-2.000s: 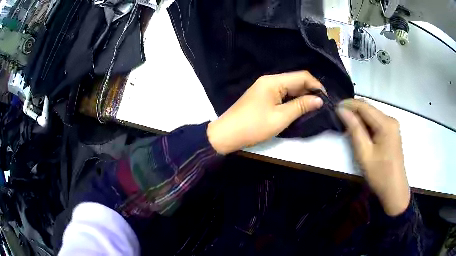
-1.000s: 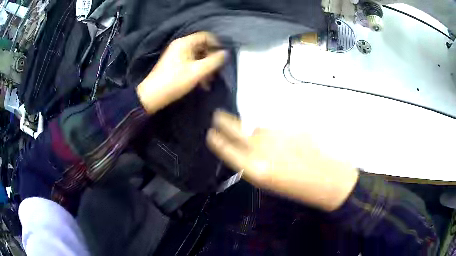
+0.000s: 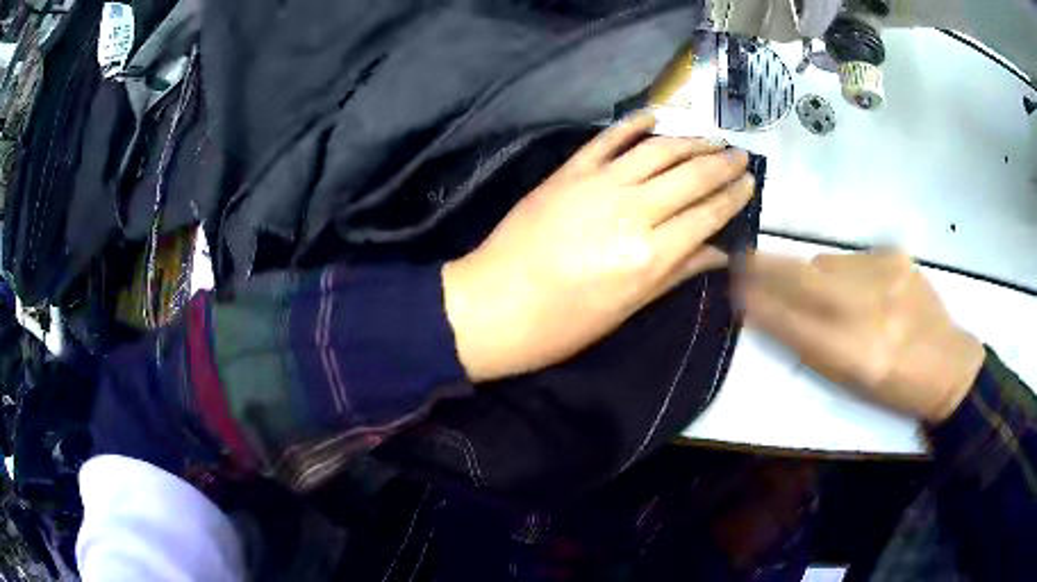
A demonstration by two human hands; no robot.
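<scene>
A large black denim garment (image 3: 569, 398) lies on the table and hangs over its front edge, with pale stitch rows along its curved right side and its greyer cloth (image 3: 375, 102) spread behind. My left hand (image 3: 603, 239) lies palm down on it, fingers extended together near its upper right corner, just in front of the needle plate (image 3: 755, 85). My right hand (image 3: 859, 324) is blurred at the garment's right edge, its fingertips meeting the cloth; whether they pinch it is unclear.
The sewing machine head is cut off at the top, with a cream ribbed knob (image 3: 862, 85) and a round disc (image 3: 815, 114) on the bed. Dark garments with a white label (image 3: 115, 40) lie at left. The white table's brown edge (image 3: 796, 451) runs below.
The garment has been turned and spread rightward up to the needle plate. My left hand has moved right and flattened on it. My right hand has moved right to its edge.
</scene>
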